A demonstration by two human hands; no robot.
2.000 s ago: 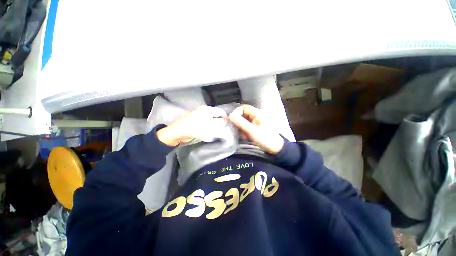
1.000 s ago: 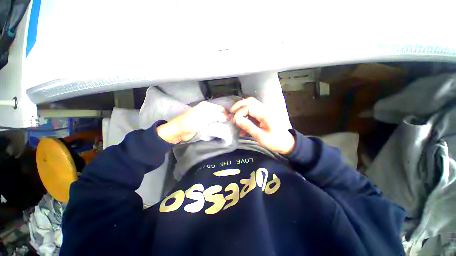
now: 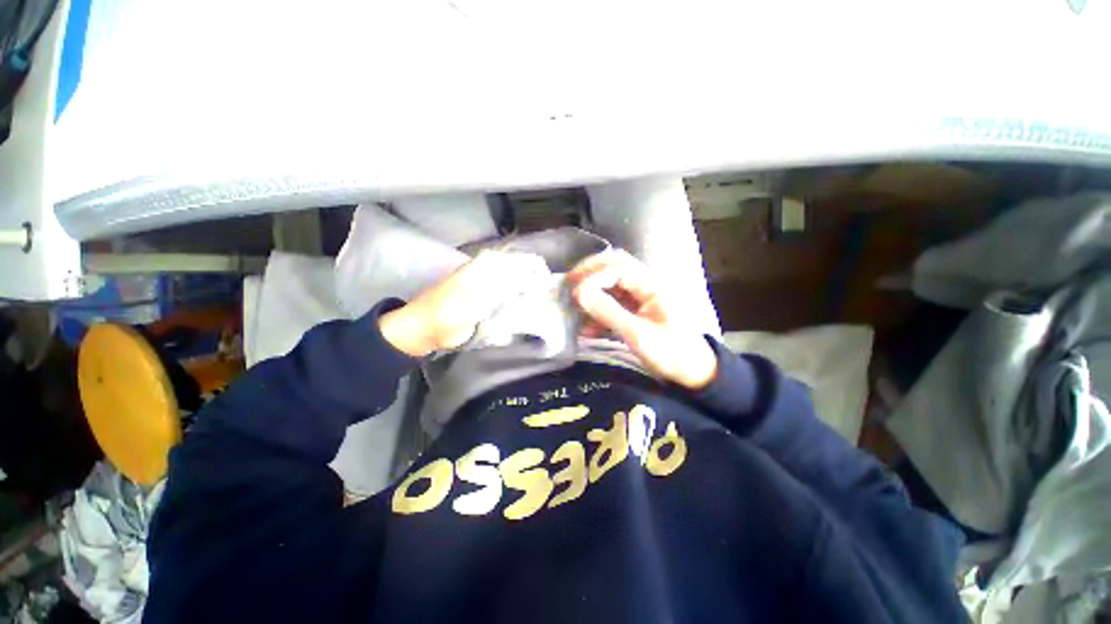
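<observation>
A light grey fabric piece (image 3: 469, 372) lies bunched on my lap, below the front edge of the white table. My left hand (image 3: 469, 305) is closed on its upper part, and its fingers look nearly white in the bright light. My right hand (image 3: 634, 311) pinches the fabric's edge between thumb and fingertips, close beside my left hand. The fabric forms a curved, open fold above the fingertips. What lies between the fingertips is too small to tell.
The white table (image 3: 548, 92) spans the top, with a ruler strip (image 3: 1017, 132) along its front edge and blue tape (image 3: 73, 55) at left. A round yellow stool (image 3: 126, 402) stands at left. A loose grey fabric heap (image 3: 1017, 402) hangs at right.
Both hands stay at the fabric on my lap. The right fingertips have moved slightly away from the left, and the fold above them looks more open. The view has shifted a little.
</observation>
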